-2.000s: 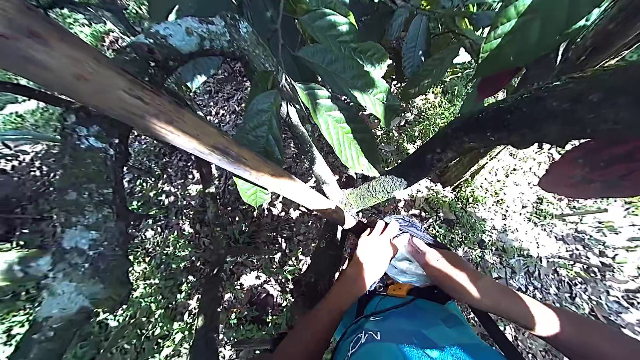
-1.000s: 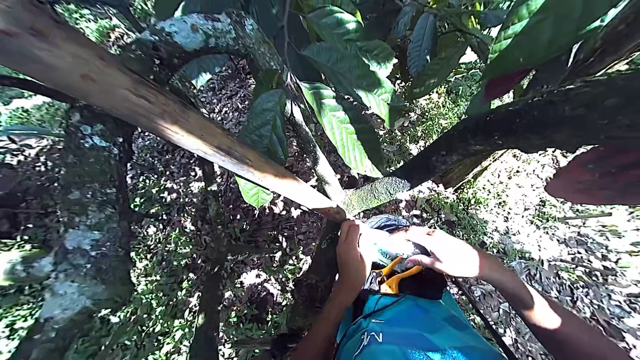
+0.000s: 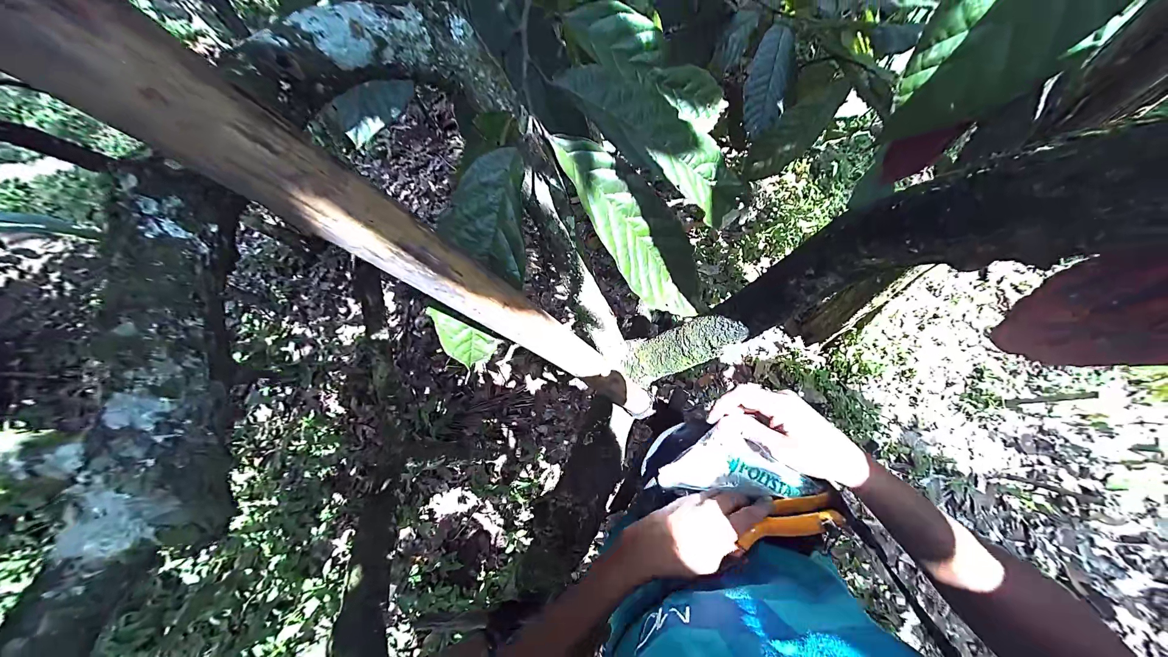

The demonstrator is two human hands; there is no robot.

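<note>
At the waist of a blue patterned shirt (image 3: 748, 611) sits a white and dark pouch or bag (image 3: 721, 461) that bears printing. My left hand (image 3: 693, 534) lies at its near side, fingers curled against a pair of orange handles (image 3: 794, 525), seemingly those of a hand tool; whether it grips them is not clear. Across the pouch's far right edge rests my right hand (image 3: 794, 433), its fingers bent over the top; what they hold is hidden. The lower end of a smooth wooden pole (image 3: 401, 246) stands just beyond the pouch, beside a tree fork.
A mossy, cut-looking branch stub (image 3: 689, 347) joins a dark limb (image 3: 958, 219) on the right. Large green leaves (image 3: 625, 219) hang ahead. A lichen-covered trunk (image 3: 137, 456) rises at left, over ground with leaf litter. A reddish leaf (image 3: 1095, 310) hangs at far right.
The right hand has moved from near the orange handles to the pouch's far edge. The left hand has come down from the pouch's far left side to the handles.
</note>
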